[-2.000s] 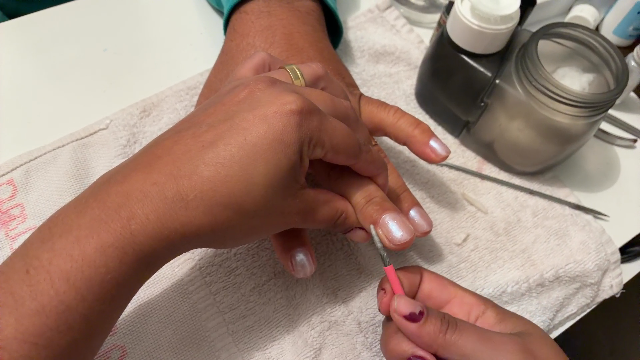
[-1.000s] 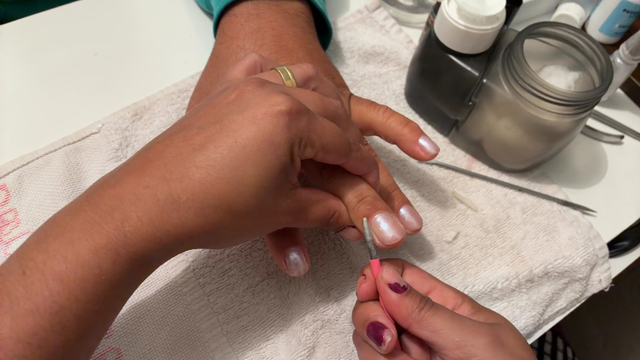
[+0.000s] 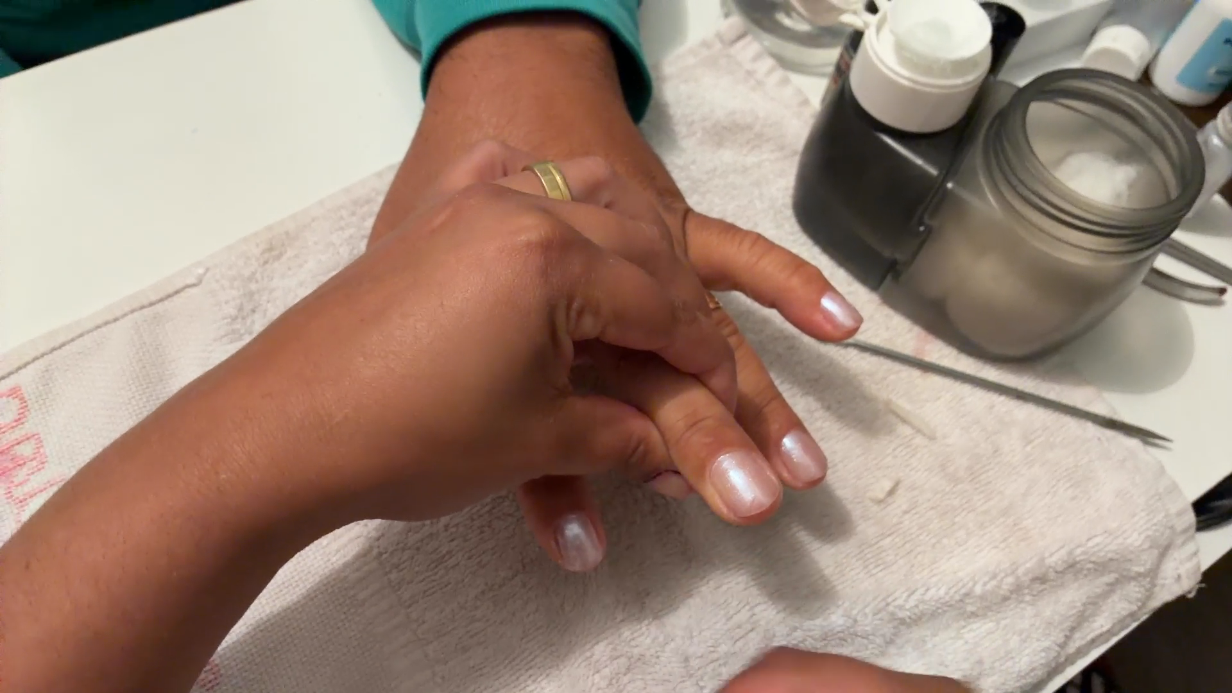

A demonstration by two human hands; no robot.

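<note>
My left hand [image 3: 472,337], with a gold ring [image 3: 550,180] on one finger, grips a finger of another person's hand [image 3: 539,87] that lies palm down, its wrist in a teal sleeve [image 3: 626,48]. The held finger's nail [image 3: 744,483] has shiny, pearly pale polish, as do the other nails in sight. Only a small part of my right hand [image 3: 847,674] shows at the bottom edge; its fingers and anything in them are out of frame. Under the hands is a white terry towel [image 3: 924,587].
A thin metal tool [image 3: 1011,390] with a pointed end lies across the towel near small pale scraps [image 3: 884,491]. Behind it stand a grey plastic jar [image 3: 1049,250] holding white cotton and a dark dispenser with a white top [image 3: 919,67]. Metal tweezers [image 3: 1184,284] and small bottles [image 3: 1193,58] are at the right.
My right hand, which held a small pink-handled brush against the nail of the held finger, has moved down, mostly out of view. My left hand keeps its grip.
</note>
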